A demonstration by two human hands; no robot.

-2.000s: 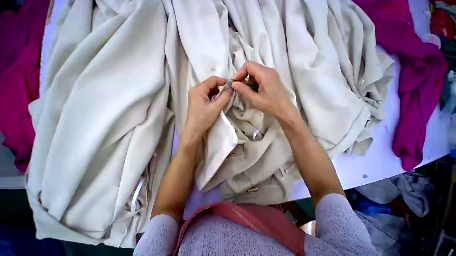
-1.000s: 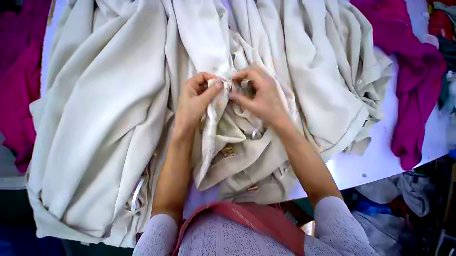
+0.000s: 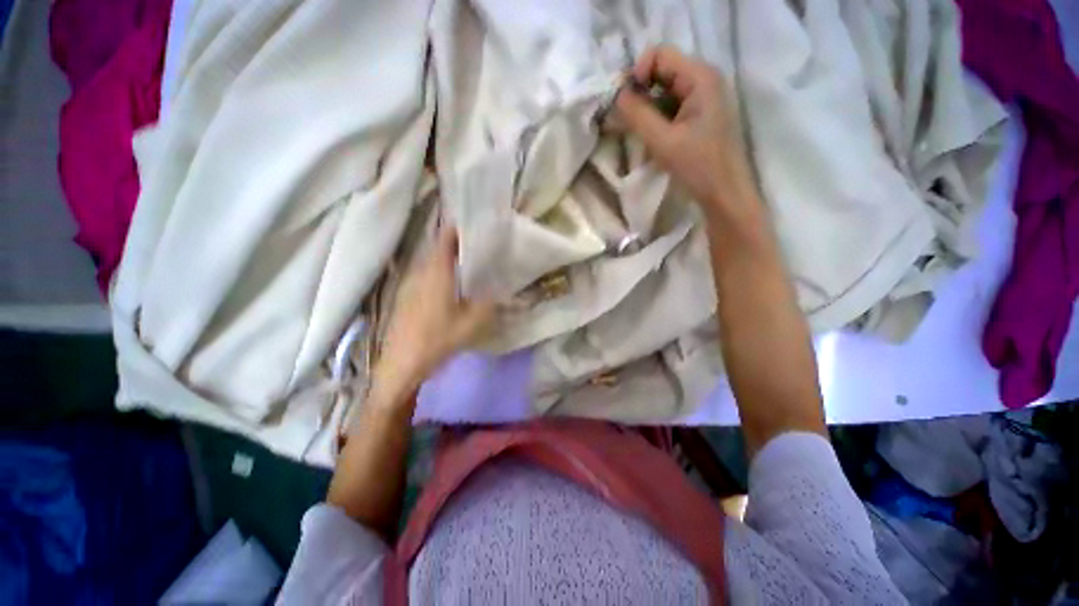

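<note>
Cream trousers (image 3: pixel 627 320) lie bunched in front of me, with a small gold-brown metal glint and a small white loop on the folds. My right hand (image 3: pixel 680 113) pinches a bit of the cream cloth between thumb and fingers at the upper middle. A dark spot shows inside its curled fingers; I cannot tell what it is. My left hand (image 3: pixel 432 314) is blurred at the near left edge of the trousers, its fingers against the cloth. Whether it grips the cloth is unclear.
A large heap of cream garments (image 3: pixel 260 225) covers the left of the white table (image 3: pixel 858 379), with more cream cloth at right. Magenta garments (image 3: pixel 1035 260) lie at the right edge and at upper left. Piled cloth (image 3: pixel 970 462) lies below the table at right.
My left hand has left the pinched spot and moved down and left. My right hand sits higher and further right, still pinching cloth. The view has shifted, showing more floor at lower left.
</note>
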